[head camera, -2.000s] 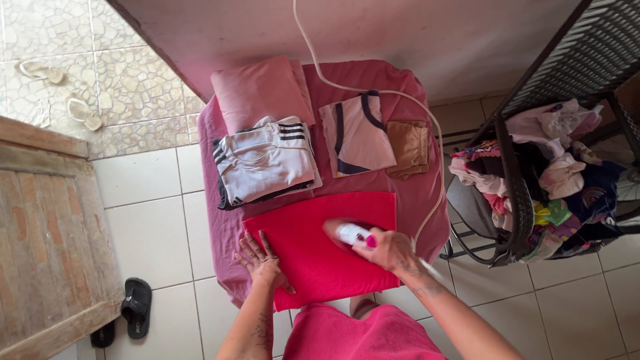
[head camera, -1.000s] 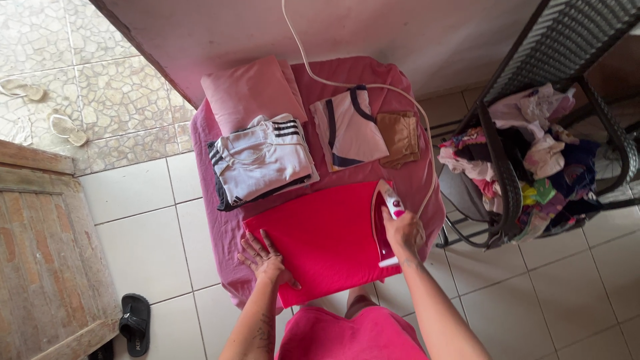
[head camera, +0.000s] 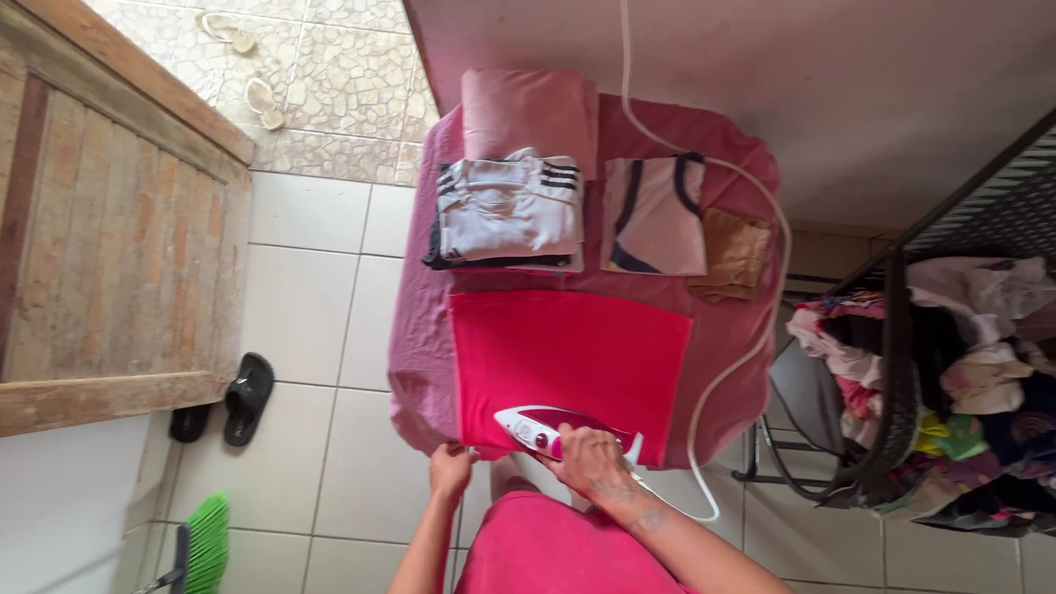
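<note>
A bright pink-red cloth (head camera: 569, 363) lies flat on the near part of a table covered in pink fabric (head camera: 730, 371). My right hand (head camera: 590, 458) is closed on the handle of a white and magenta clothes iron (head camera: 528, 429), which rests on the cloth's near edge, its tip towards the left. My left hand (head camera: 452, 469) pinches the cloth's near left corner at the table edge. Behind the cloth lie a folded white garment with black stripes (head camera: 511, 210), a folded pink cloth (head camera: 528, 111), a pink and navy garment (head camera: 656, 214) and a folded brown garment (head camera: 734, 252).
The iron's white cord (head camera: 780, 247) loops along the table's right side. A dark rack (head camera: 899, 371) heaped with clothes stands at the right. On the left are a wooden door (head camera: 115, 239), black sandals (head camera: 247, 400) and a green broom (head camera: 208, 540). A wall rises behind the table.
The iron has moved from the cloth's right side to its near edge, in my right hand. My left hand has left the cloth's top and moved to its near left corner.
</note>
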